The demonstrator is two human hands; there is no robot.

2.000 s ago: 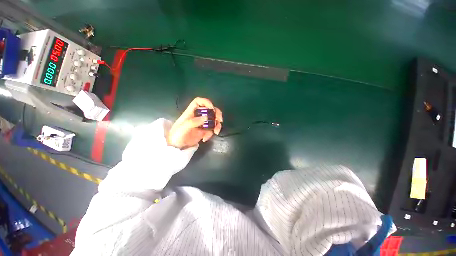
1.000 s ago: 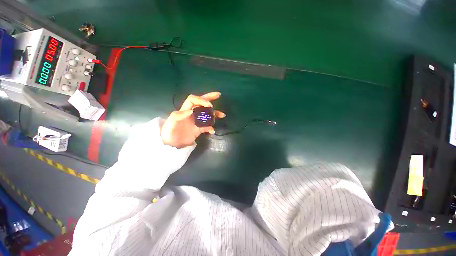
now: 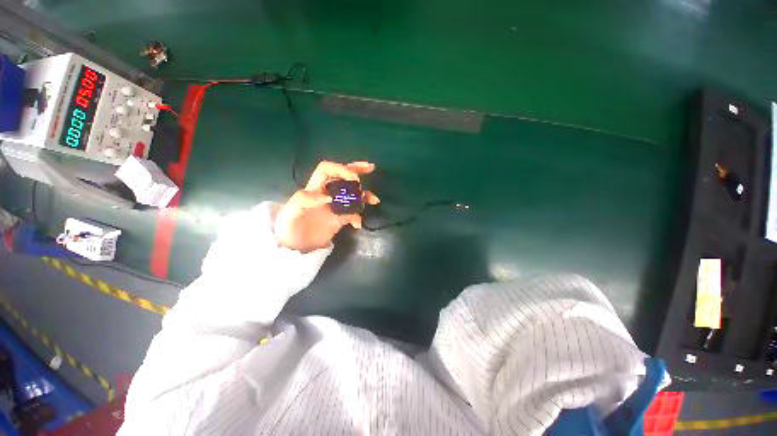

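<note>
My left hand point(image 3: 313, 213) holds a small dark smartwatch module point(image 3: 345, 197) with rounded corners. Its screen is lit with white-purple text and faces up. The fingers are around its edges. A thin black test cable point(image 3: 407, 220) runs from beside the hand to the right over the green mat and ends in a small metallic tip. Another thin black wire comes down to the hand from the back. My right hand is not in view; only its sleeve and a blue band show at the bottom right.
A DC bench power supply point(image 3: 95, 111) with lit red and green digits stands at the left. Near it are a small white box point(image 3: 146, 181) and a second white box point(image 3: 92, 239). A black foam tray point(image 3: 673, 306) lies at the right with a yellowish strip point(image 3: 708, 293). A red bin point(image 3: 663, 414) is below.
The screen shows different text than two seconds ago, and the upper fingers have spread from the module. The view has shifted slightly. The cable lies as before.
</note>
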